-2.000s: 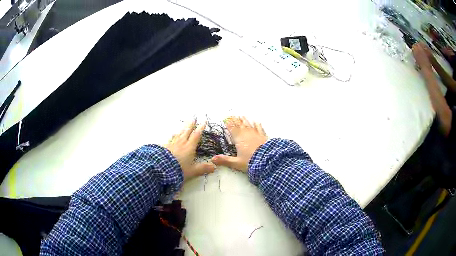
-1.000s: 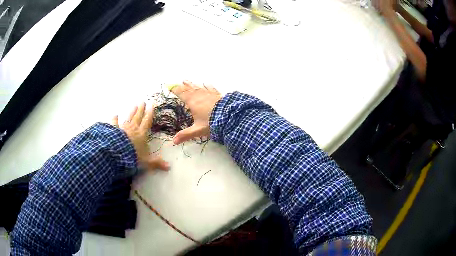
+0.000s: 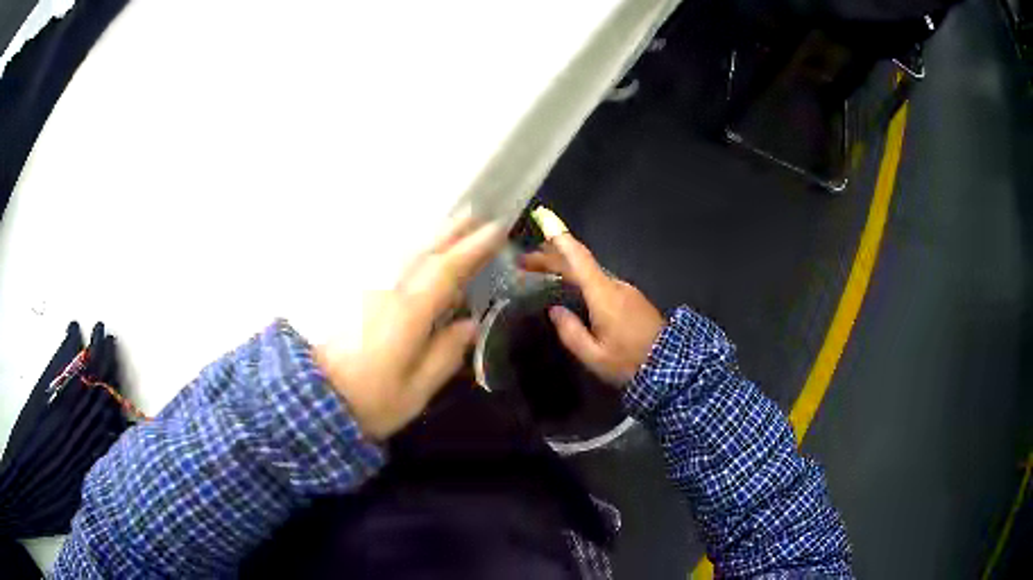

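My left hand (image 3: 413, 334) is blurred at the table's edge, its fingers apart. My right hand (image 3: 606, 312) is past the edge, over a bucket (image 3: 595, 440) with a pale rim and dark inside; its thumb and fingers are apart. A yellow finger cot (image 3: 549, 223) is on a right fingertip. A small dark patch shows beside that fingertip; I cannot tell whether it is thread ends. The bucket's inside is too dark to read.
The white table (image 3: 261, 147) fills the upper left. Black straps (image 3: 57, 436) lie at lower left, with the snips (image 3: 70, 374) and red cord (image 3: 113, 397) on them. A metal-legged frame (image 3: 787, 161) and yellow floor line (image 3: 861, 272) are at right.
Both hands have moved off the tabletop spot to the near edge and the bucket. The thread pile formerly between them no longer shows on the table. The view has swung down and right.
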